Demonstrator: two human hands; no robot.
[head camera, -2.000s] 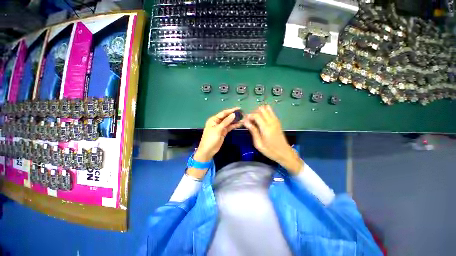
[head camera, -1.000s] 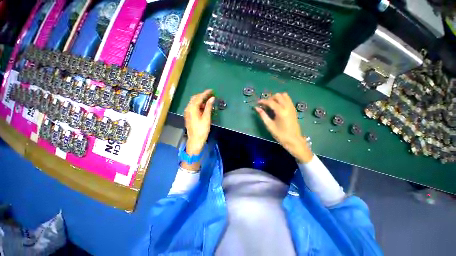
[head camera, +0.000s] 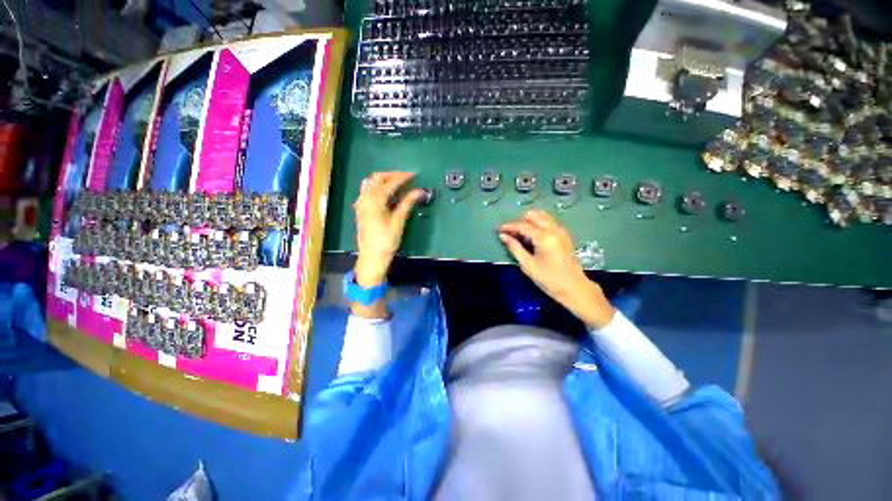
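Note:
Several small round black parts (head camera: 525, 183) stand in a row across the green mat, with tiny bright specks just below them. My left hand (head camera: 383, 217) is at the row's left end, thumb and forefinger apart, beside the leftmost round part (head camera: 423, 196), which lies on the mat. My right hand (head camera: 550, 256) is low over the mat near its front edge, fingers curled with the tips close together. Whether it pinches something tiny cannot be seen. A small white-silver pile (head camera: 589, 254) lies just right of its fingers.
A clear plastic blister tray (head camera: 469, 73) with dark parts is at the back. A silver-white screw feeder (head camera: 675, 78) stands right of it. Heaped circuit boards (head camera: 817, 122) are at the right. Rows of boards (head camera: 176, 250) lie on the printed carton (head camera: 217, 367) at the left.
My hands were together around a dark round part and have moved apart. That part is now at the row's left end, let go by my left hand. The view turned and swung back.

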